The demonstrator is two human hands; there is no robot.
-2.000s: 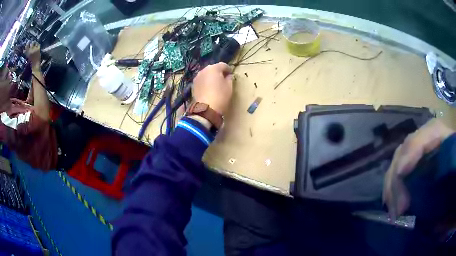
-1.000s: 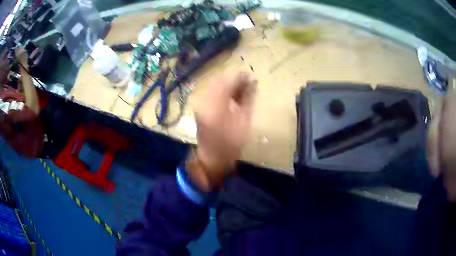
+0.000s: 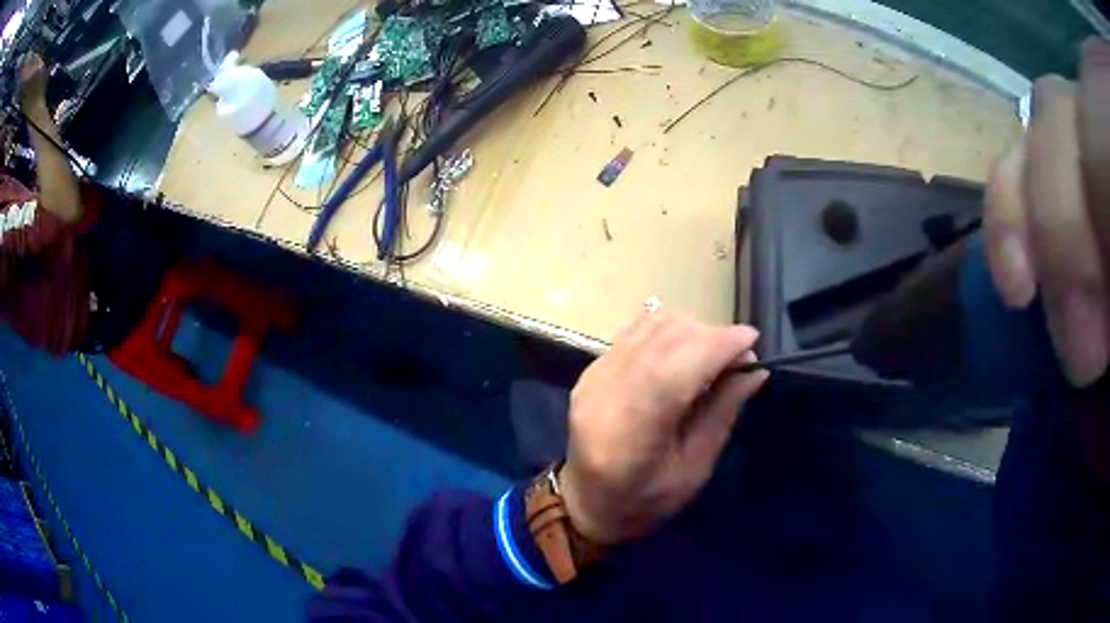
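Note:
The black speaker cabinet lies at the bench's front edge on the right, its microphone-shaped recess and round hole facing up. My right hand, at the right edge, is on a dark electric screwdriver whose thin bit points left across the cabinet's near corner. The screwdriver's rear is hidden or out of view. My left hand pinches the bit's tip between thumb and fingers, just off the bench edge. Whether a screw sits on the tip cannot be told.
Blue-handled side cutters, small screws, a black microphone and scrap circuit boards lie on the left. A white bottle stands behind. A tape roll is at the back. A red stool and another person's arm are left.
My left hand has come from the heap by the microphone to the cabinet's near left corner and now pinches the bit. The screwdriver has appeared in my right hand over the cabinet. The view has shifted.

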